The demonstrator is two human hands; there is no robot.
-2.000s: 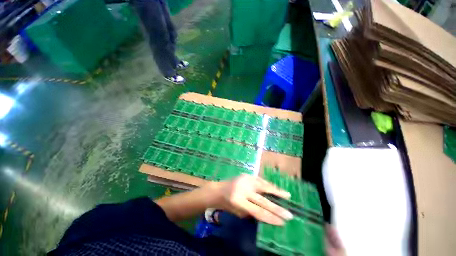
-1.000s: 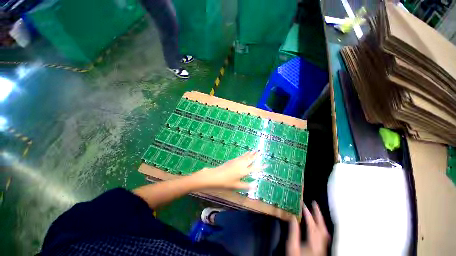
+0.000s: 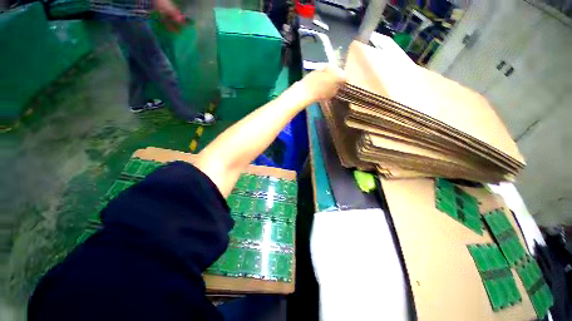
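Note:
My left hand is at the near left corner of the pile of cardboard sheets on the bench; its fingertips are at the upper sheets' edge and partly hidden, so the grip is unclear. My right hand is not in view. Green circuit board panels lie in rows on a cardboard sheet low at the left, partly covered by my left arm and sleeve.
A white pad lies on the bench edge, with a yellow-green lump beyond it. More green panels lie on tan cardboard at right. A person stands at upper left near green bins. A blue stool is partly hidden.
The view has turned right. My left hand has moved from the laid panels up to the cardboard pile. My right hand has left the picture. The panel held earlier now lies with the rows.

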